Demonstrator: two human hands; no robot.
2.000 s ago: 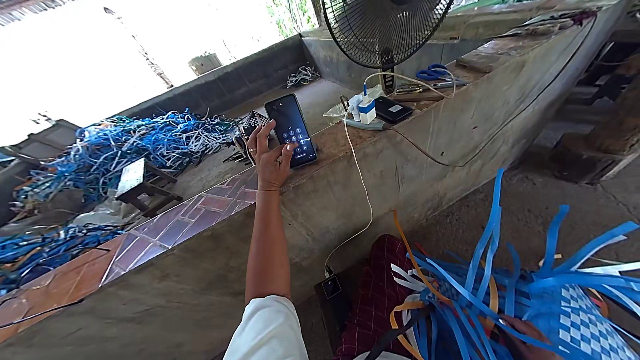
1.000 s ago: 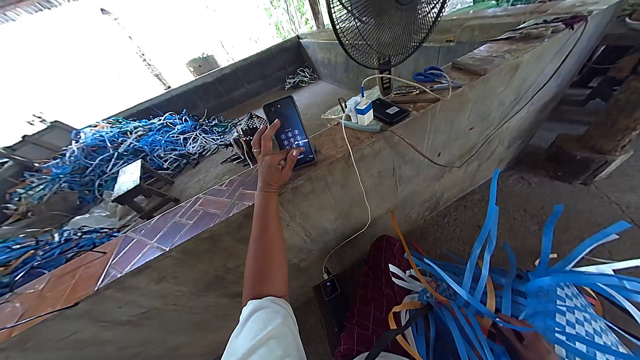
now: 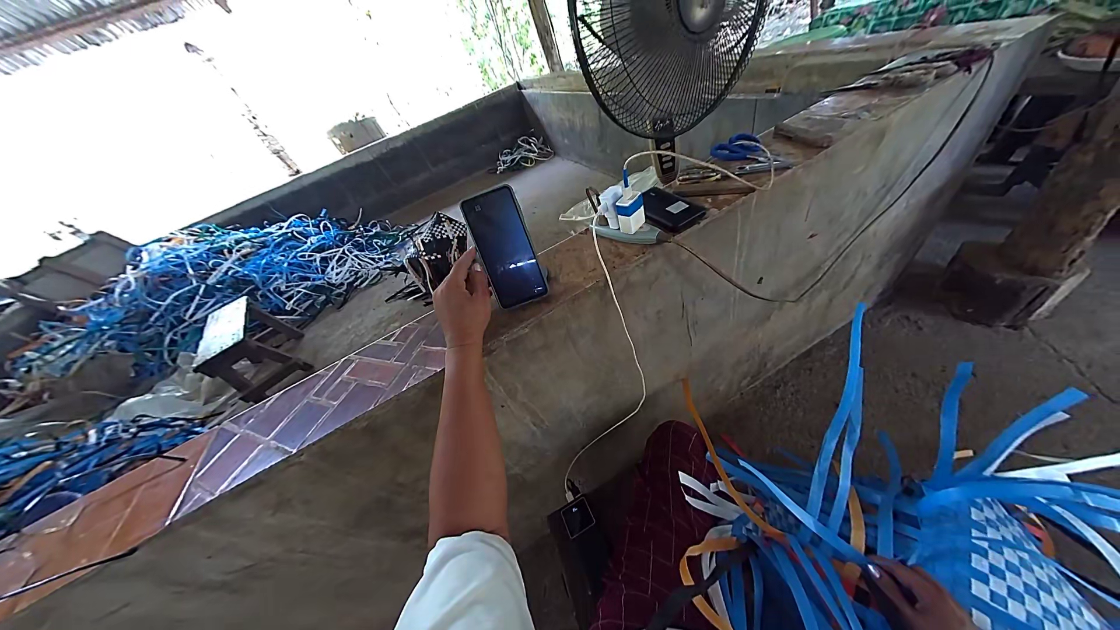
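My left hand (image 3: 464, 302) reaches out to a dark smartphone (image 3: 505, 247) that leans upright on top of the low concrete wall. The fingers touch or lie close to the phone's left edge, and none lie across its screen. Behind the hand sits a black-and-white woven piece (image 3: 436, 249). At the lower right, my right hand (image 3: 914, 595) is closed on blue plastic strips (image 3: 814, 534) of a partly woven blue-and-white checked piece (image 3: 1015, 560) on my lap. Orange and white strips stick out among the blue ones.
Chargers (image 3: 623, 210) on a power strip, a black box (image 3: 672, 210), blue-handled scissors (image 3: 738, 147) and a fan (image 3: 669, 61) stand along the wall top (image 3: 560, 262). A white cable (image 3: 643, 376) hangs to a device (image 3: 577, 516). Beyond lie tangled strips (image 3: 254, 271) and a small stool (image 3: 249, 341).
The left hand's fingers have moved off the phone's screen to its left side. The lit round icons on the screen have gone, and it is now mostly dark.
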